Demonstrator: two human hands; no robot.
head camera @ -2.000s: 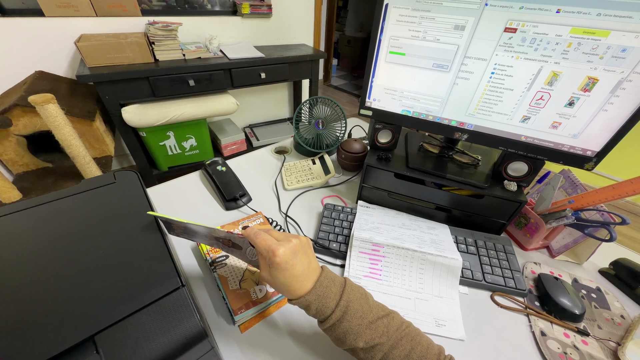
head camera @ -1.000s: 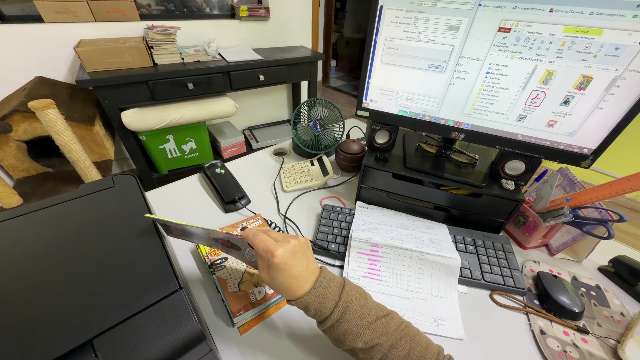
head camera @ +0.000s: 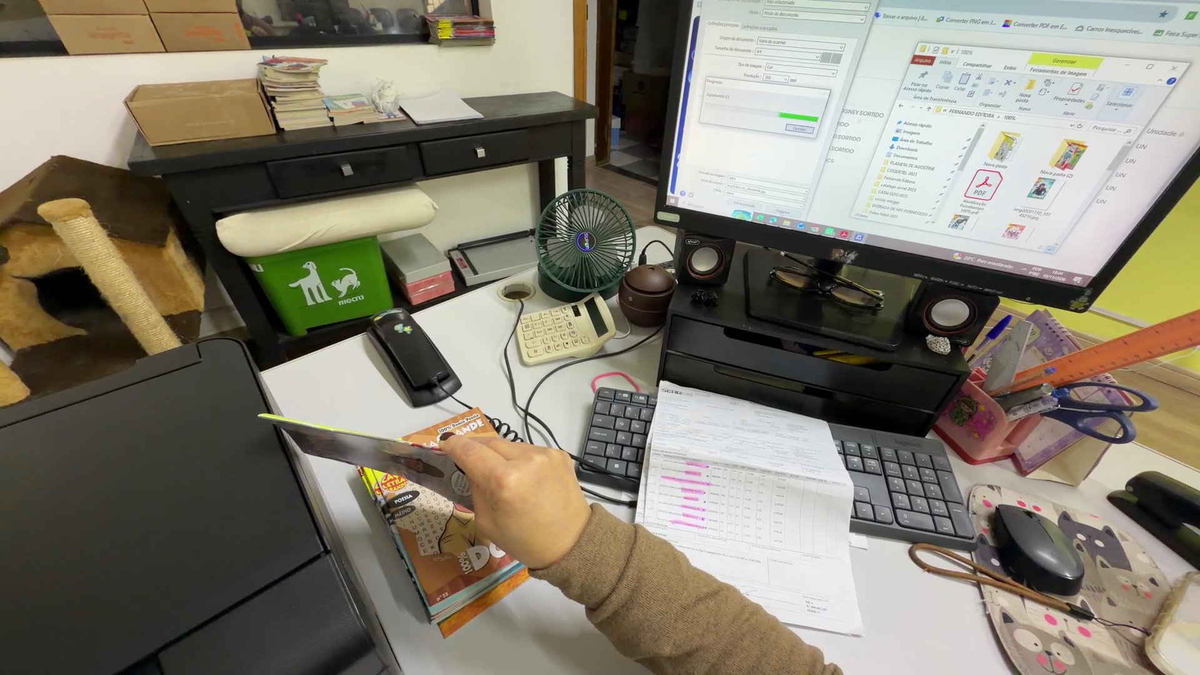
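Observation:
My right hand (head camera: 525, 497), in a brown sleeve, reaches in from the bottom right and pinches the right end of a thin magazine (head camera: 375, 453). The magazine is tilted, seen almost edge-on, with a yellow-green edge on top. It is held over a small stack of colourful puzzle magazines (head camera: 450, 553) on the white desk, partly hiding them. My fingertips are partly hidden behind the hand. My left hand is not in view. To the right of my hand, a printed sheet with pink highlighted lines (head camera: 741, 506) lies over the middle of a black keyboard (head camera: 905, 483).
A black printer or scanner (head camera: 141, 487) fills the left. Behind the magazines are a cordless phone (head camera: 412, 356), a calculator (head camera: 565, 330), cables and a green fan (head camera: 586, 244). A monitor (head camera: 881, 246) stands on a drawer riser (head camera: 806, 366); a pen holder (head camera: 980, 422) and mouse (head camera: 1038, 548) are at right.
The green bar in a small window on the monitor shows at its right end now; it was further left in the oldest frame. My right hand and the magazine have hardly moved.

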